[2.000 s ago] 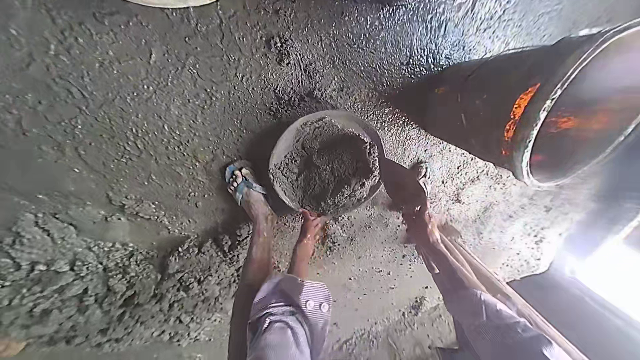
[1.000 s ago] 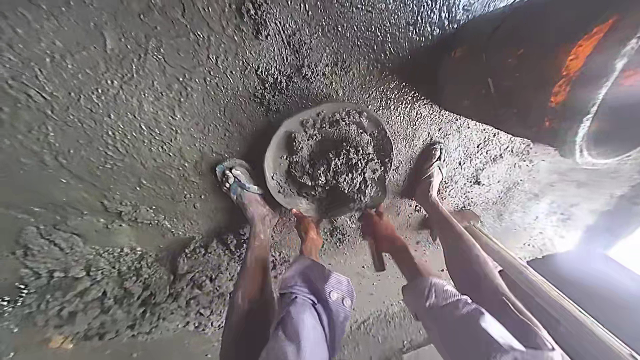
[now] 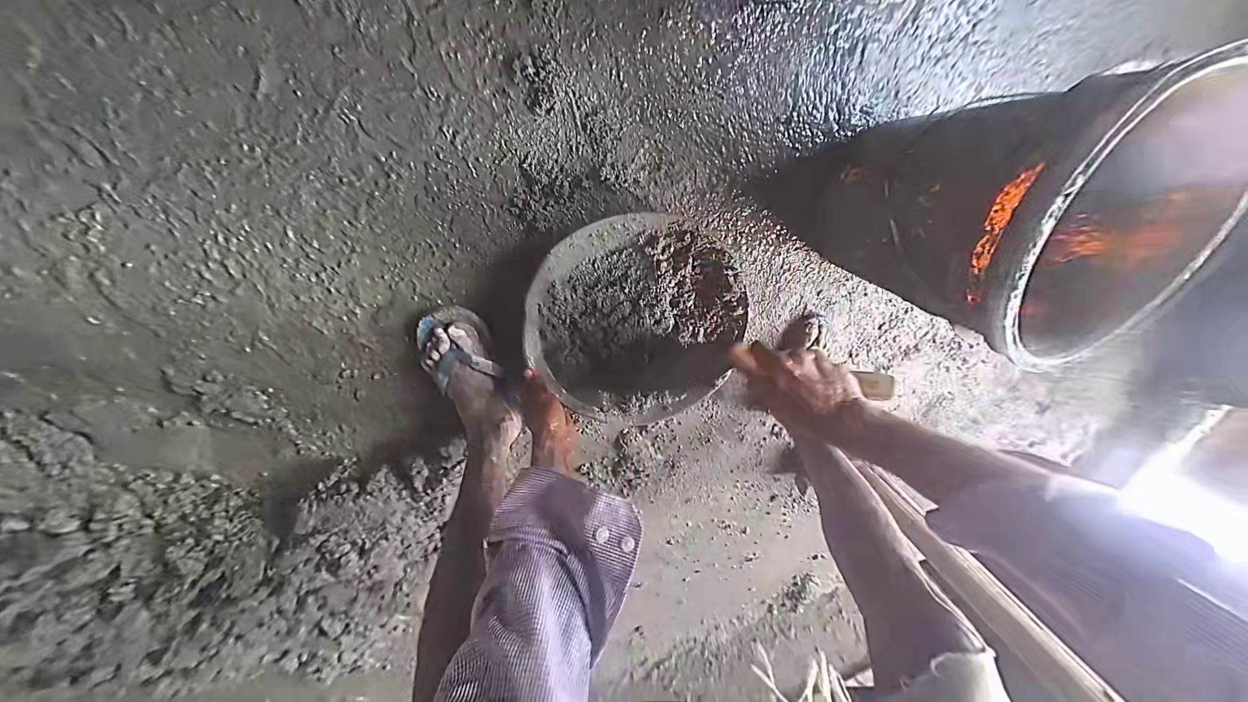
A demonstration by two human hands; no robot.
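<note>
A round metal pan (image 3: 538,336) of wet grey mortar (image 3: 614,292) rests on the ground between the feet. My left hand (image 3: 551,421) grips its lower left rim. At the pan's right edge, my right hand (image 3: 804,390) is closed on a hand tool, seemingly a trowel, whose wooden handle end (image 3: 877,385) sticks out to the right. A dark flat shape, probably its blade, lies over the mortar inside the pan; motion blur hides its outline.
A large dark drum (image 3: 907,210) with orange patches lies on its side at upper right. Loose wet mortar (image 3: 195,565) is heaped at lower left. A long wooden pole (image 3: 1004,604) slants beside the right leg. One sandalled foot (image 3: 458,361) stands left of the pan.
My right hand has moved from the pan's lower rim, a second ago, to its right side. The tool shows over the mortar now. My left hand stays at the lower left rim.
</note>
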